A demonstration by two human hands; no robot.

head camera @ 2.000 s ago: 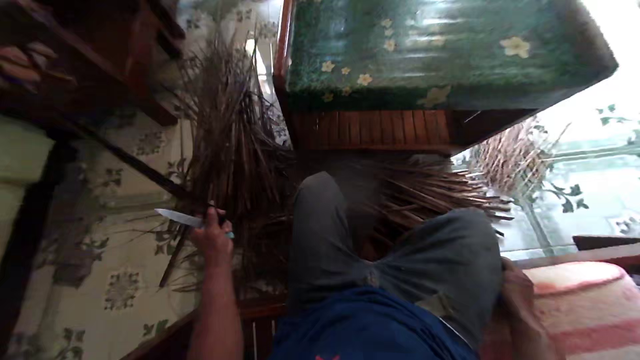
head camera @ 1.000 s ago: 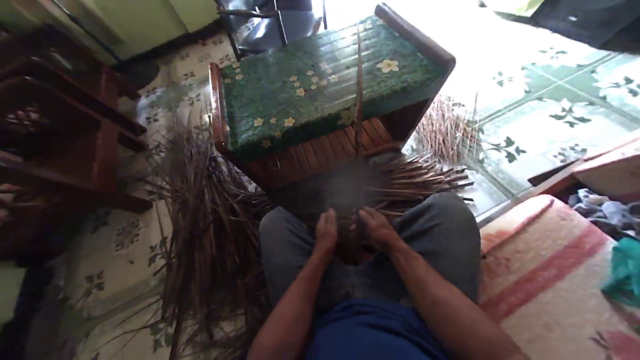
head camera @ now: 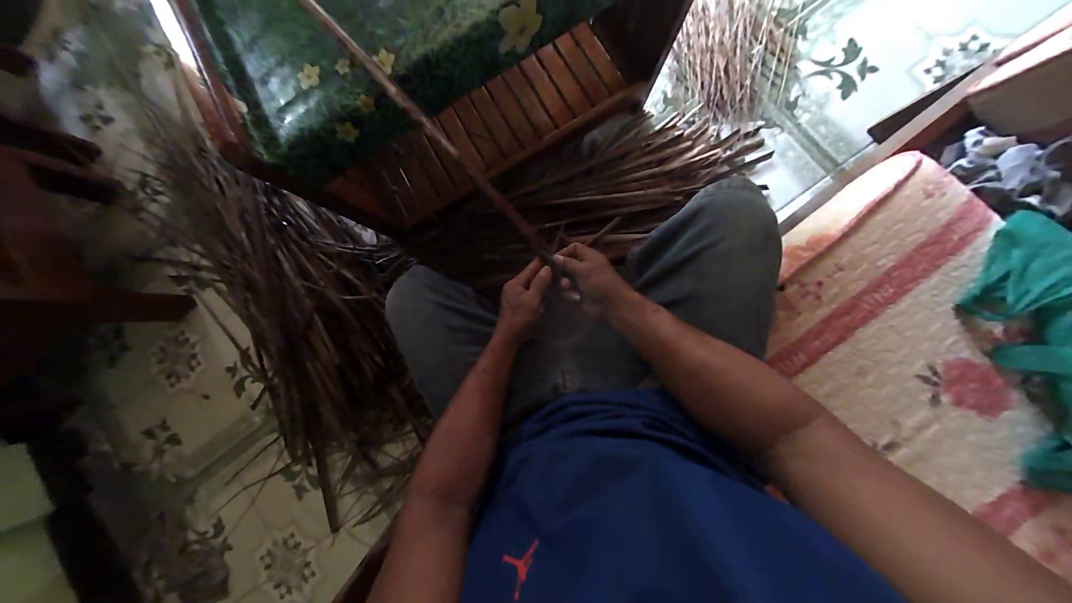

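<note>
A long, thin brown dried stalk [head camera: 435, 130] runs from my hands up across the low table. My left hand [head camera: 525, 295] pinches its near end above my lap. Touching it, my right hand [head camera: 590, 276] grips the same end with thumb and fingers. Beyond my left knee lies a big heap of dried brown stalks [head camera: 310, 335] on the tiled floor. More stalks [head camera: 636, 180] are bundled under the table edge, above my right knee. The knife seen earlier is not visible.
A low wooden table [head camera: 536, 84] with a green flowered cover stands just ahead. Lighter stalks [head camera: 729, 59] lie beyond its right side. A patterned blanket [head camera: 888, 318] and green cloth [head camera: 1030, 310] are on the right. Dark wooden furniture [head camera: 50, 234] stands at the left.
Two seconds ago my left hand held a knife over the left heap and my right was by my right thigh. Both hands came together over my lap at the stalk. The view has shifted.
</note>
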